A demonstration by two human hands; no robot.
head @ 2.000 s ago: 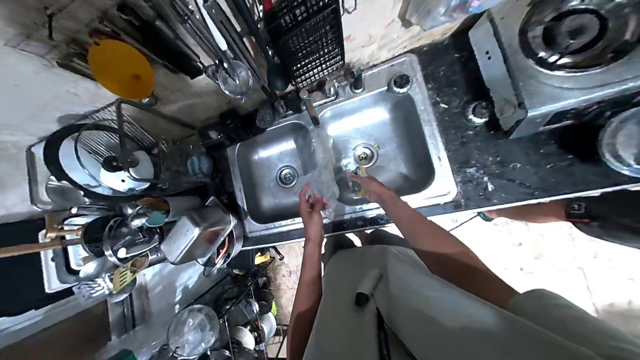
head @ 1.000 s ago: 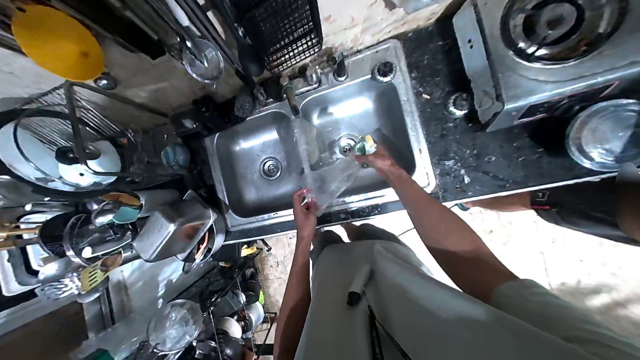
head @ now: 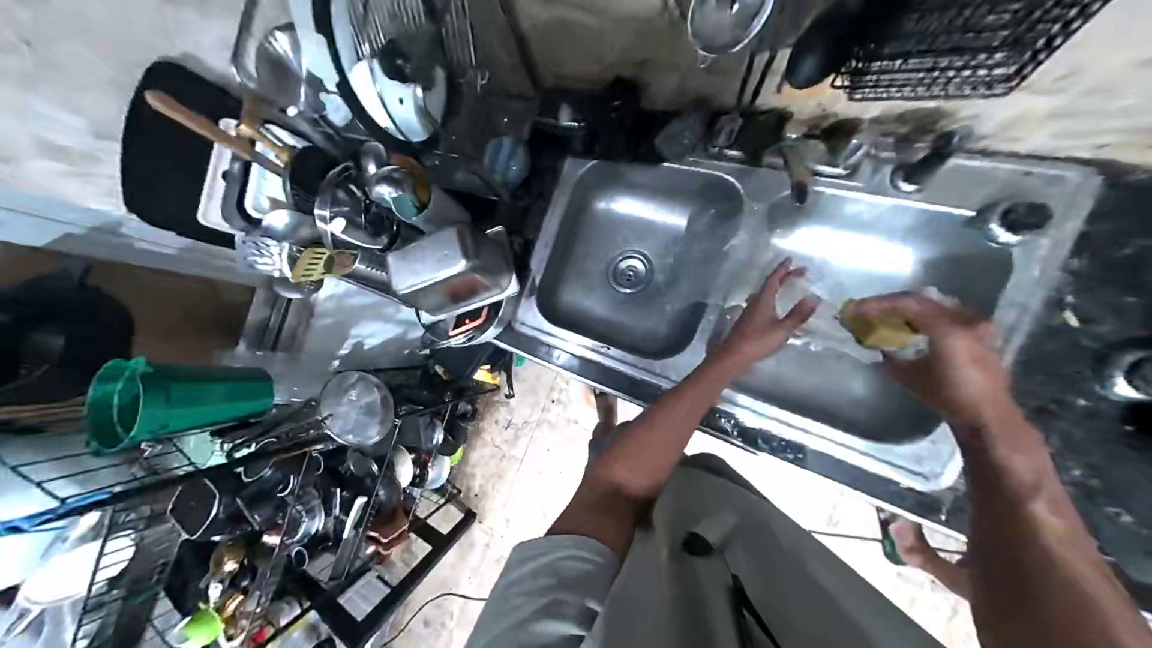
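Note:
My right hand, blurred, grips a yellow sponge over the right basin of a stainless steel double sink. To its left is my left hand, near the divider, thumb and fingers spread. Something clear, seemingly thin plastic, shows faintly around the left fingers; its outline and whether the hand holds it cannot be told. The left basin shows its round drain. A faucet stands behind the sink.
Left of the sink stand a rectangular metal container, utensils including a yellow slotted turner, and a pot lid. A wire rack with dishes and a green plastic container are lower left. A black basket hangs above.
The view has shifted left and nearer the sink. The clear plastic earlier stretched visibly between both hands; now it is barely discernible. The yellow sponge remains in my right hand.

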